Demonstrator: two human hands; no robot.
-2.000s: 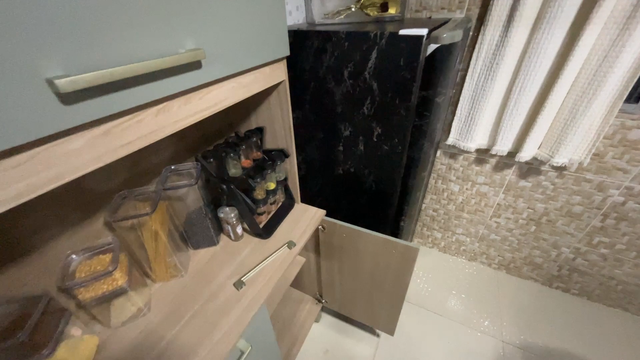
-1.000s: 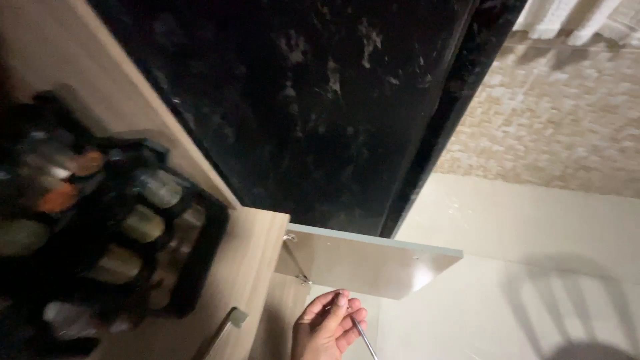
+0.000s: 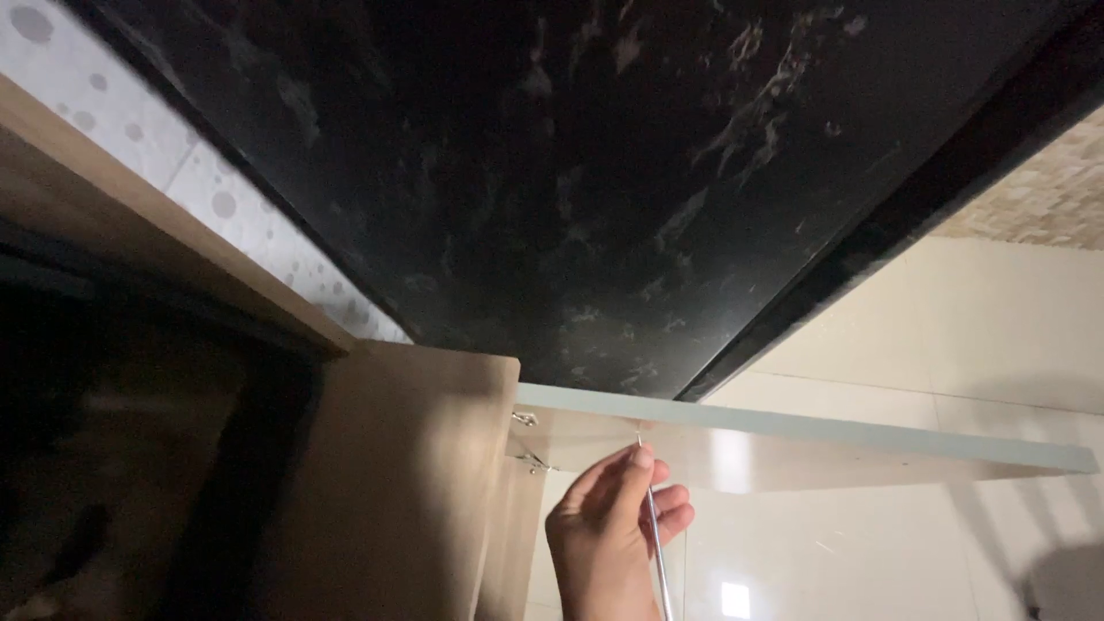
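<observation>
My left hand comes up from the bottom edge, thumb and fingertips closed on the upper end of a slim metal rod, perhaps a screwdriver shaft. The rod's thin tip points up at the inner face of the open cabinet door, just below its pale edge; whether it touches is unclear. The rod's lower end runs out of view. To the left of the hand are metal hinges between the door and the wooden cabinet. My right hand is not in view.
A tall black marble-patterned panel stands behind the door. Spotted white wall tiles show in the gap by the cabinet. A dark, blurred rack sits at lower left. Pale glossy floor tiles lie to the right.
My left hand, absent two seconds ago, was holding the rod one second ago and still does; the rod's tip now points at the door. The view has moved closer to the door.
</observation>
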